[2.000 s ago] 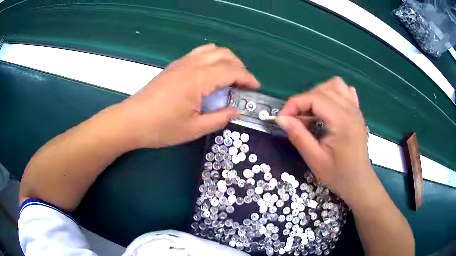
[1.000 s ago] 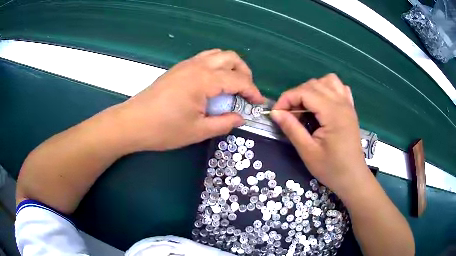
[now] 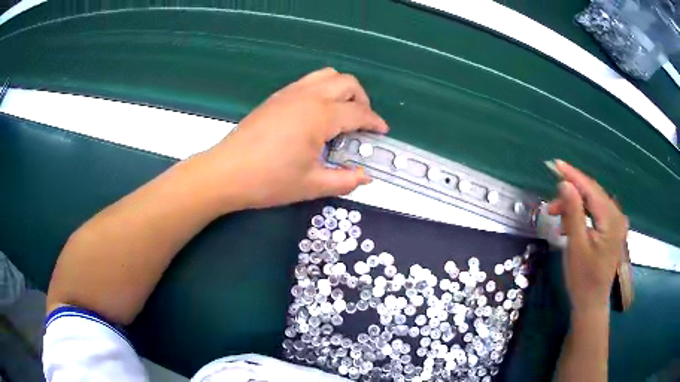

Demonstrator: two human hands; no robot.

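Observation:
A silver-grey housing strip (image 3: 432,176) lies slanted across the white rail, with a row of seats holding small white discs. My left hand (image 3: 309,142) grips its left end between thumb and fingers. My right hand (image 3: 593,227) is blurred at the strip's right end, its index finger raised; a small pale tip shows by that finger, and I cannot tell whether the thin pick is in the hand. A black tray (image 3: 417,227) below the strip holds many loose clear and white discs (image 3: 395,287).
A reddish-brown wooden block (image 3: 625,280) is partly hidden behind my right hand. The white rail (image 3: 112,119) runs between the dark green worktop (image 3: 74,171) and the green belt (image 3: 447,97). A clear bag of greyish parts (image 3: 622,37) lies at the far right.
My right hand has moved right, from the strip's middle to its right end, uncovering the row of discs. My left hand still holds the left end. The thin pick no longer shows clearly.

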